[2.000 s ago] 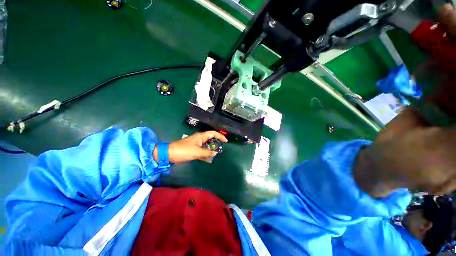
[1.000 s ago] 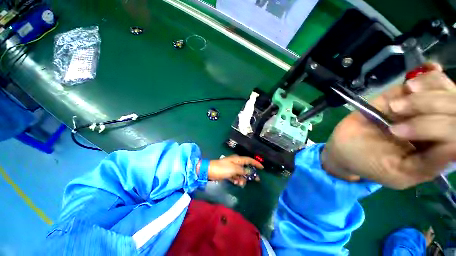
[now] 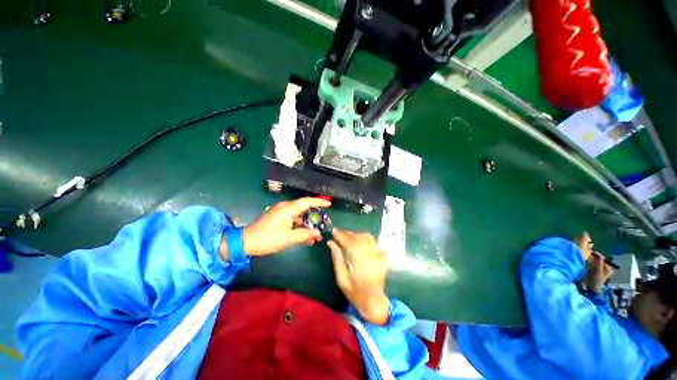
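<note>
My left hand (image 3: 282,226), with a blue band at the wrist, holds a small round module (image 3: 315,218) with a black rim and yellowish centre between thumb and fingers. My right hand (image 3: 360,266) is beside it, with thumb and fingertips at the module's lower right edge. A small dark piece shows at the right fingertips; what it is cannot be told. Just beyond the hands stands the black fixture (image 3: 326,184) with a small red light. Its pale green pressing plate (image 3: 349,104) sits over a clear block.
The press's red grip (image 3: 570,56) stands upper right. Other round modules lie left (image 3: 231,139), far left and right (image 3: 488,165). A black cable (image 3: 159,137) runs left. A dotted strip (image 3: 393,223) and white sheet (image 3: 404,165) lie right of the fixture. Another worker (image 3: 586,304) is at right.
My right hand has let go of the red grip and come down to the module. My left hand still holds the module near the fixture's front. The view has shifted.
</note>
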